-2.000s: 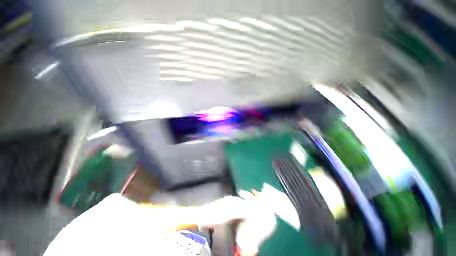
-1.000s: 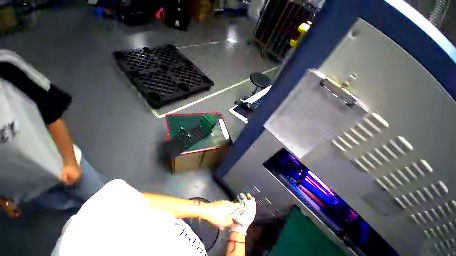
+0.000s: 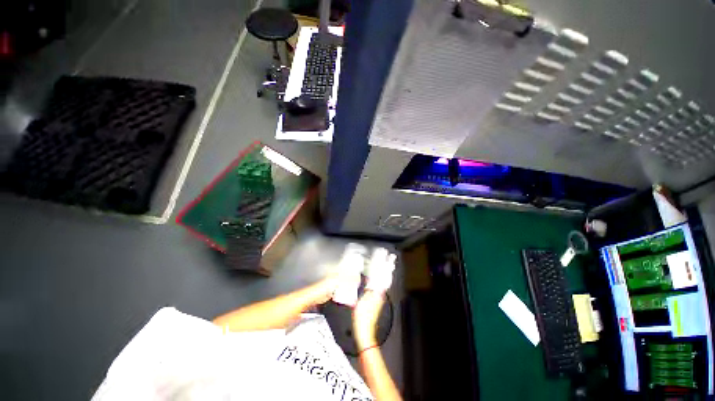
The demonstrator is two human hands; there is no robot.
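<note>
My left hand (image 3: 349, 276) and my right hand (image 3: 379, 271) are raised close together in front of me. Both look white, as if gloved, and are washed out by glare. No board shows in them, and I cannot tell how the fingers stand. To their left, a small green-topped table (image 3: 285, 191) with a red edge carries a stack of green boards (image 3: 254, 170) and dark slotted strips (image 3: 244, 247).
The grey inspection machine (image 3: 470, 78) stands ahead with a glowing window. The green desk (image 3: 490, 258) at right holds a black keyboard (image 3: 551, 309), white paper strip (image 3: 519, 317), magnifier (image 3: 575, 247) and monitor (image 3: 657, 305). A stool (image 3: 272, 25) and black pallet (image 3: 106, 141) stand left.
The view has turned right since a second ago, bringing in the desk and monitor; the other person is out of view. My left hand looked bare then and looks white now.
</note>
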